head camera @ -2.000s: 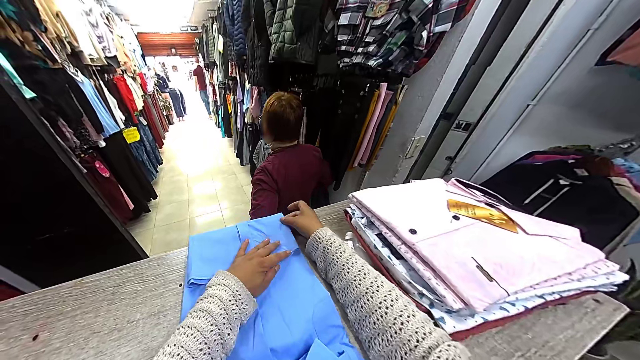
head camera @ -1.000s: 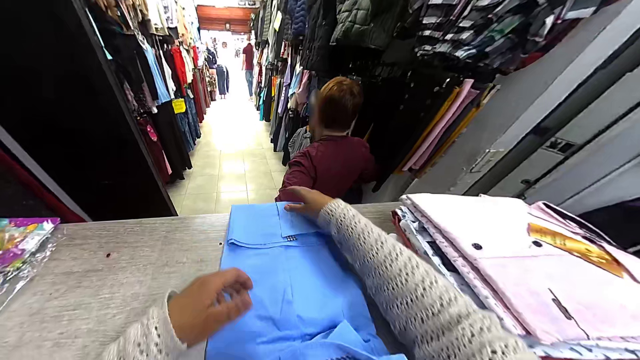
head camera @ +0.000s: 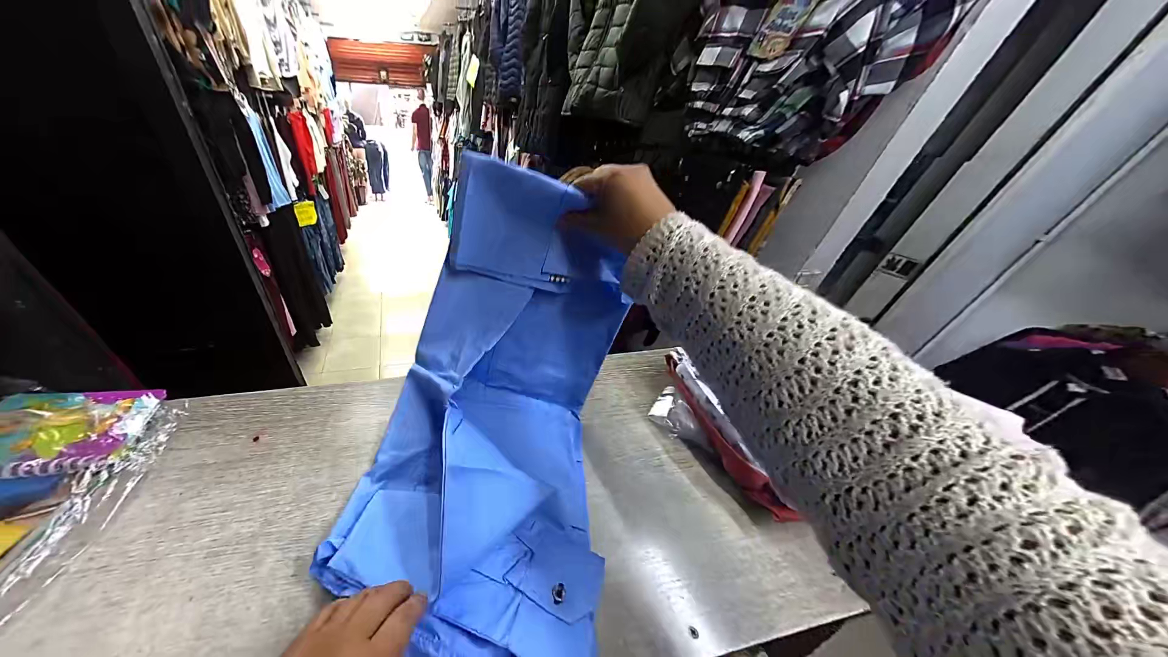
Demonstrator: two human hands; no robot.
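A folded blue shirt is raised at its far end, its near end lying on the grey wood-look counter. My right hand grips the top folded edge of the shirt at upper centre, its forearm in a knitted beige sleeve. At the bottom, my left hand rests against the shirt's near left part; its fingertips touch the cloth, and whether they pinch it is hard to see. A dark button shows on the cloth near the lower right.
Plastic-wrapped colourful packages lie at the counter's left. Folded garments sit on the right, mostly behind my right sleeve. Beyond the counter, clothes racks line an aisle, where a person stands far off. Dark clothing is at far right.
My right hand has lifted the far end of the blue shirt off the counter. My left hand has come down to the shirt's near end. The nearby person is now mostly hidden.
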